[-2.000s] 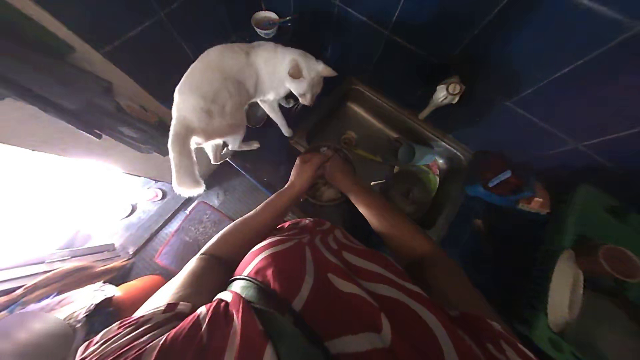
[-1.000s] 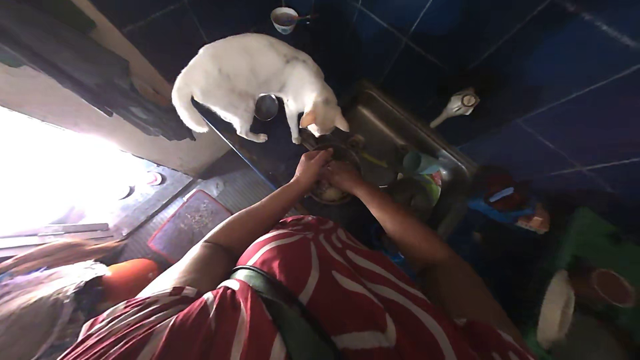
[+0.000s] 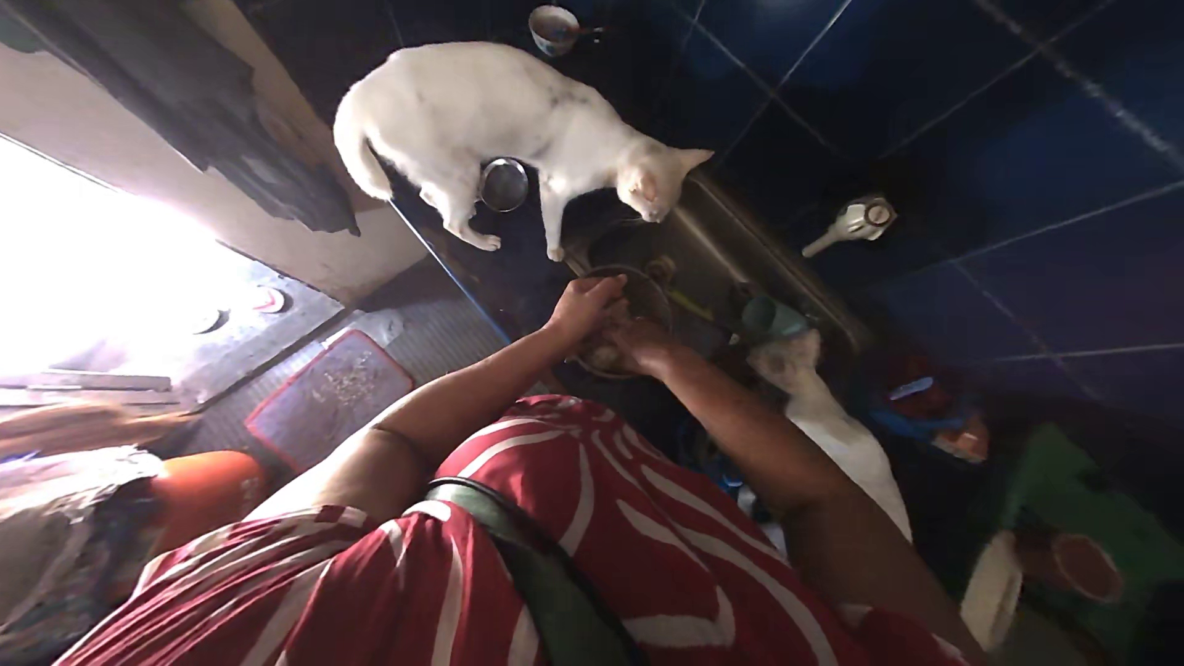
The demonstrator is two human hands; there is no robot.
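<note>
My left hand point(image 3: 589, 303) and my right hand point(image 3: 638, 340) are close together over a round metal bowl point(image 3: 659, 294) at the near left corner of a metal sink point(image 3: 712, 231). Pale stuff lies in the bowl near my fingers, too dim to name. Whether the fingers grip anything is hidden. A white cat point(image 3: 490, 102) stands on the dark counter left of the sink, its head over the sink's edge. A second white cat point(image 3: 828, 425) is at the right, beside my right forearm, its head by a greenish cup point(image 3: 775, 317) in the sink.
A small metal bowl point(image 3: 504, 185) stands under the first cat. Behind it is a cup point(image 3: 554, 30). A white handled item point(image 3: 865, 219) lies beyond the sink. At right are a blue and red packet point(image 3: 925, 402) and a green rack point(image 3: 1078, 490); a red-edged mat point(image 3: 338, 393) lies low left.
The first cat has turned its head from beyond the sink down toward the bowl and sink. A second white cat has come into view at the right. My hands stay together at the bowl.
</note>
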